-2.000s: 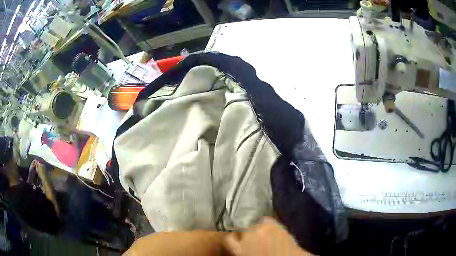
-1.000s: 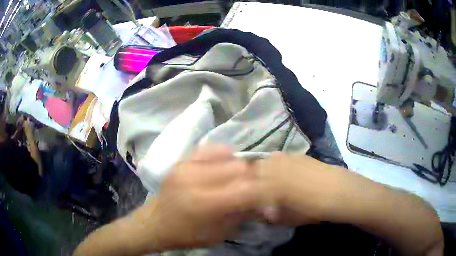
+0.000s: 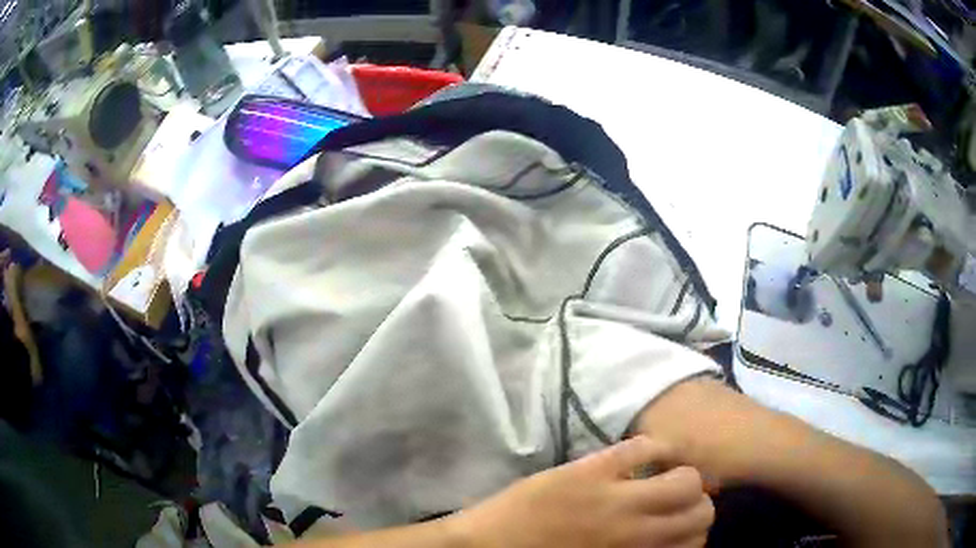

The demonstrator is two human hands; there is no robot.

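Note:
The off-white garment (image 3: pixel 417 268), with dark seam lines and a black edge piece (image 3: pixel 557 120) around its far side, lies bunched on the table and hangs over its near edge. My left hand (image 3: pixel 605 498) is at the bottom centre, its fingers curled beside the opening of an off-white sleeve (image 3: pixel 610 369). Whether it pinches the cloth there is unclear. My right forearm comes in from the lower right and enters this sleeve. The right hand itself is hidden inside the cloth.
The sewing machine head (image 3: pixel 883 209) stands at right over its bed plate (image 3: pixel 797 348), with a thin silver tool (image 3: pixel 865 319) and black scissors (image 3: pixel 918 375). A shiny purple-blue object (image 3: pixel 284 131) and a red container (image 3: pixel 401 88) are behind the garment.
My hands were together, blurred, over the garment. Now the right hand has gone inside the sleeve and the left has moved right and down to its opening. The view has shifted.

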